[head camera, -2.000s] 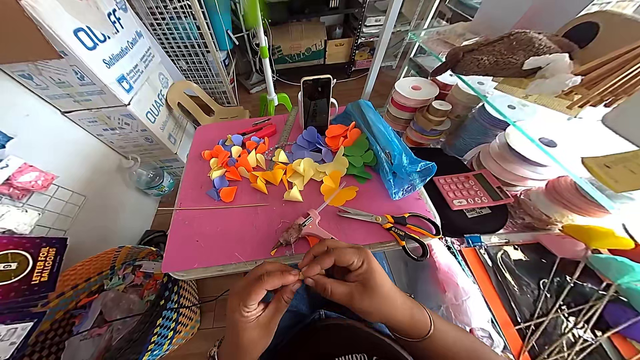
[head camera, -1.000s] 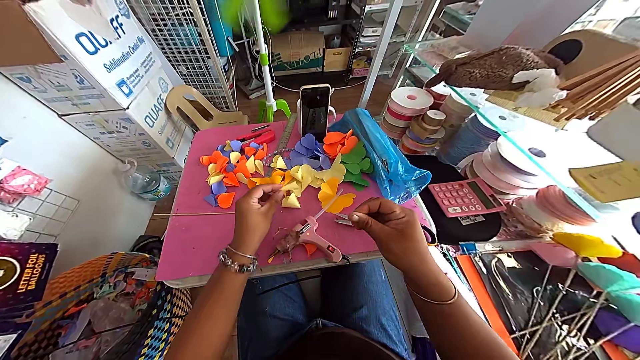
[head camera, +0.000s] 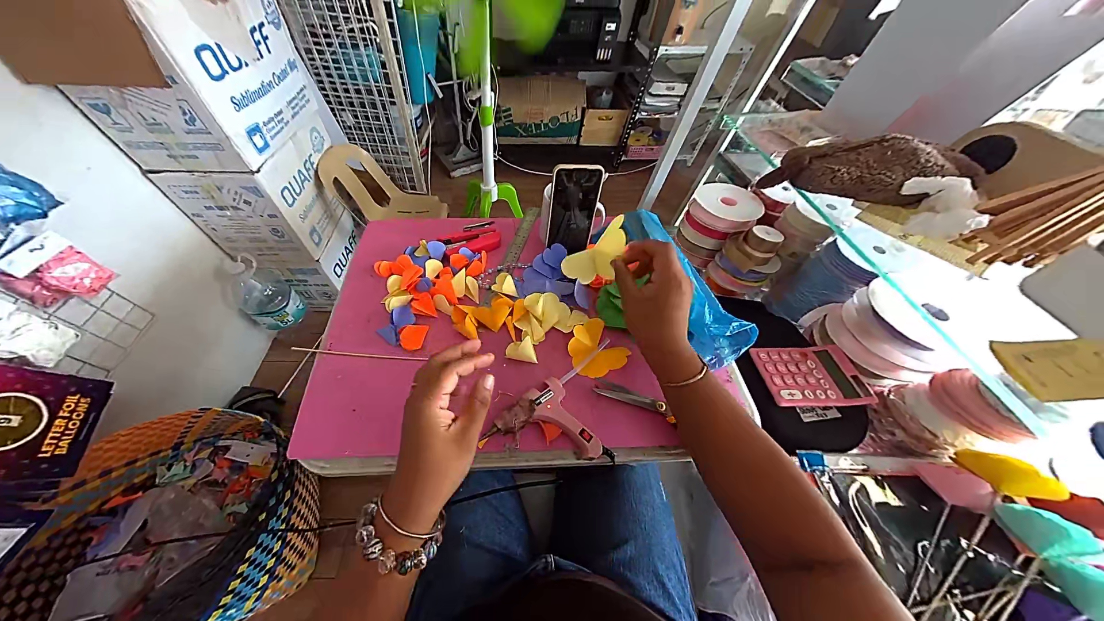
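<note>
Pinched in my right hand point(head camera: 654, 293) is a pale yellow paper petal piece point(head camera: 597, 252), held up over the back right of the pink table point(head camera: 362, 405). My left hand point(head camera: 448, 405) hovers over the table's front with fingers apart and nothing in it. Small folded paper cones point(head camera: 431, 293) in orange, purple and yellow lie in a pile. Beside them are an orange-yellow paper flower point(head camera: 595, 348), purple paper pieces point(head camera: 545, 274) and green ones point(head camera: 611, 307), partly hidden by my right hand. A pink glue gun point(head camera: 556, 416) lies between my hands, and scissors point(head camera: 634, 398) rest right of it.
A phone point(head camera: 573, 207) stands upright at the table's back, beside a blue plastic bag point(head camera: 707, 315). A thin stick point(head camera: 362, 354) lies at left. Ribbon spools point(head camera: 727, 207) and a pink calculator point(head camera: 811, 376) are at right. A woven basket point(head camera: 297, 517) stands at lower left.
My right hand has moved from near the scissors up to the paper pieces and now holds a pale yellow one. The left hand has moved away from the cones, toward the front edge.
</note>
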